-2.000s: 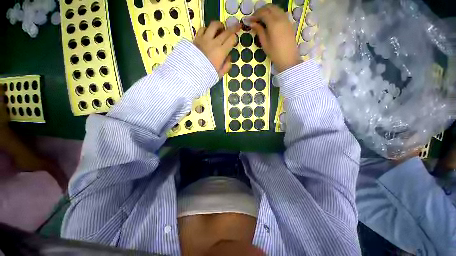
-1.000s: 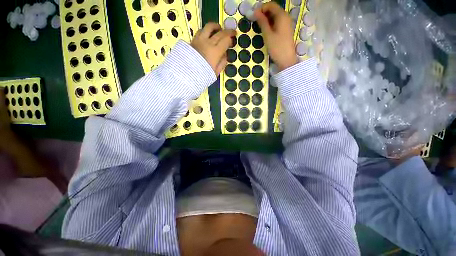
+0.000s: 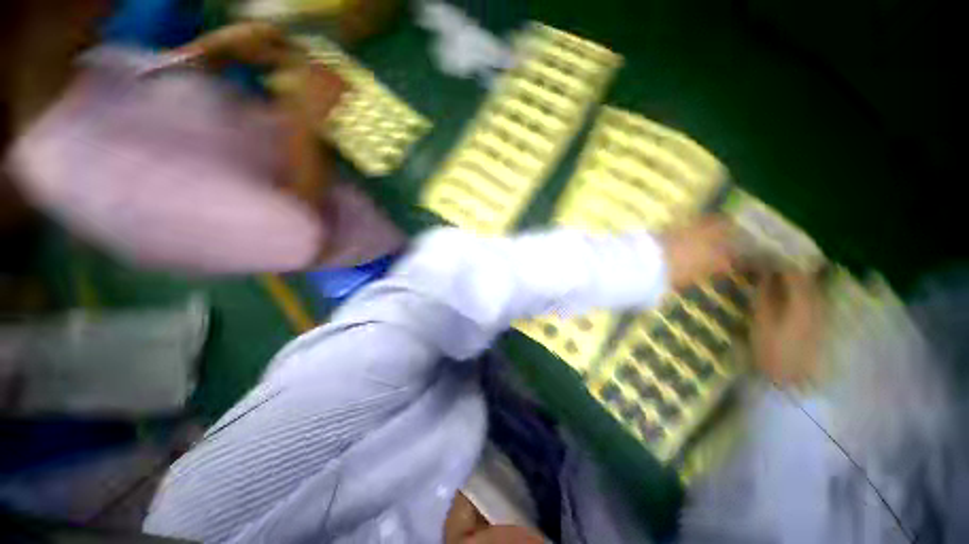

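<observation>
The picture is strongly blurred and tilted. The die-cut adhesive sheet (image 3: 667, 367) lies slanted at centre right, with dark circles in its lower part and a paler part at its far end. My left hand (image 3: 701, 251) is at the sheet's upper left side. My right hand (image 3: 788, 319) is at its right edge, close to my left hand. Blur hides the fingertips of both hands and whatever they may hold.
Stacked unworked sheets (image 3: 632, 175) lie left of my hands, with another yellow stack (image 3: 521, 128) beyond. A white disc pile (image 3: 462, 40) lies at the top. A person in pink (image 3: 159, 181) is at left, arms over a smaller yellow sheet (image 3: 367, 112).
The view has swung and tilted left, so the bench lies slanted and the person in pink shows much more. Both hands stay at the same sheet.
</observation>
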